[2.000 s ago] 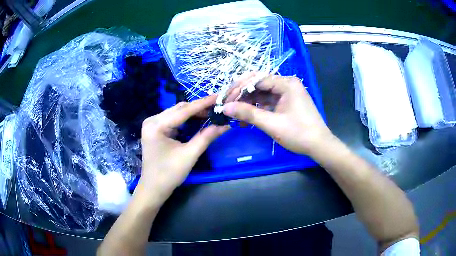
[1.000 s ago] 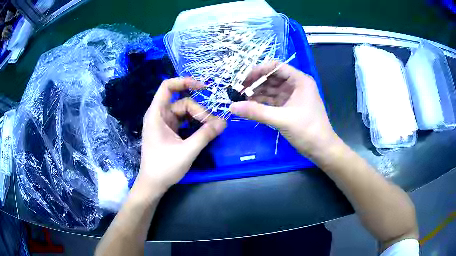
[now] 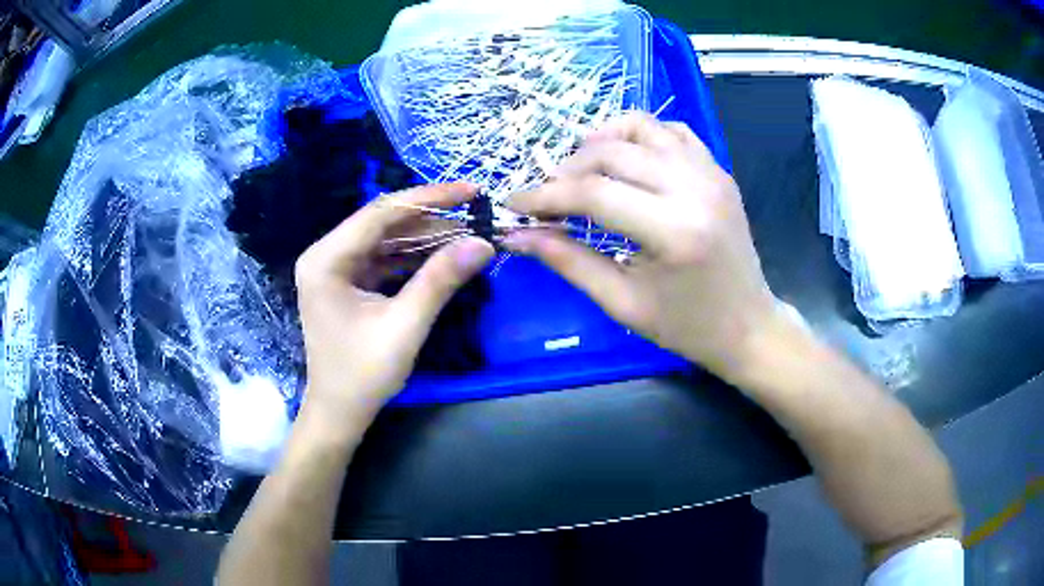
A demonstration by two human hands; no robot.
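A small black piece is pinched between both hands above the blue tray. Thin white stems stick out of it to the left, past my left fingers. My left hand holds the piece's left side between thumb and fingertips. My right hand is at its right side, with thin white stems at its fingertips and under its palm. The open clear tub, heaped with loose white stems, stands behind the hands. The black pile lies at the tray's left.
A crumpled clear bag lies left of the tray, with a white lump at its near edge. Two long frosted containers with white contents lie on the dark bench at the right. A green surface lies beyond the metal rail.
My left hand was apart from the black piece one second ago and now pinches it. My right hand has moved left and turned palm-down. Stems now point left from the piece.
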